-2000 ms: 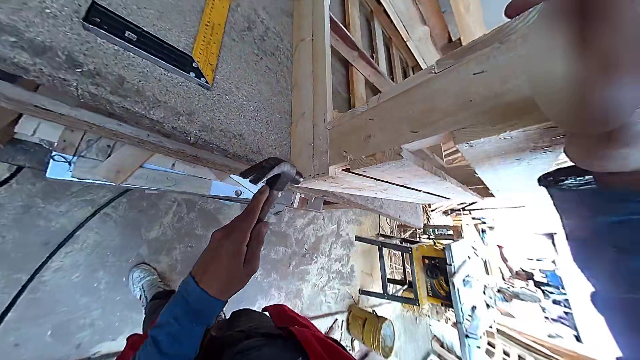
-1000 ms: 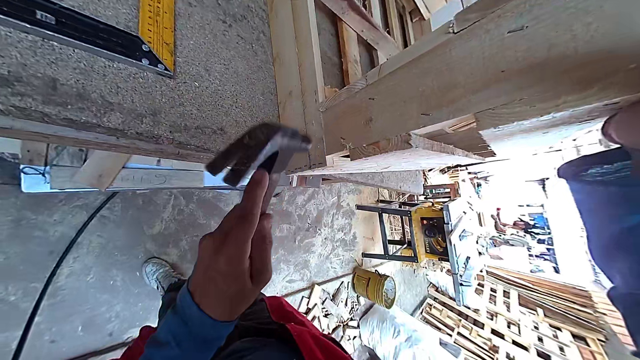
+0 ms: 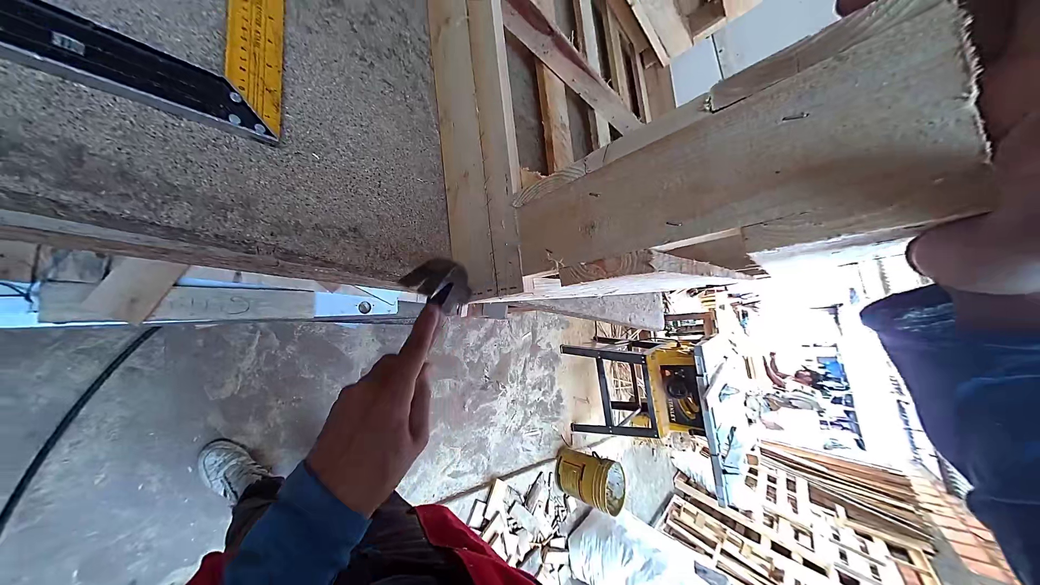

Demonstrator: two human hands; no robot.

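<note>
My left hand (image 3: 374, 431), low and left of centre, grips a claw hammer (image 3: 439, 283); its slightly blurred head is beside the corner where a pair of timber strips (image 3: 479, 162) meets the grey speckled board (image 3: 349, 179). At the right edge my right hand (image 3: 999, 203), close to the camera and cut off, wraps the end of a wide wooden beam (image 3: 756, 171) of a timber frame. A few bent nails or staples show in the beam. A try square with black stock (image 3: 122, 73) and yellow blade (image 3: 256, 65) lies on the board.
The view is turned sideways. A spirit level or metal rail (image 3: 353, 304) runs beneath the board's edge. A black cable (image 3: 69, 406) crosses the concrete floor. Beyond are a yellow table saw (image 3: 674, 390), a yellow bucket (image 3: 591, 481), wood offcuts (image 3: 528, 516), plastic sheeting (image 3: 626, 548) and stacked pallets (image 3: 780, 512).
The hammer head was at the corner two seconds ago, appeared larger and blurred, lifted off it, one second ago, and is back beside the corner now. My right hand stays at the beam.
</note>
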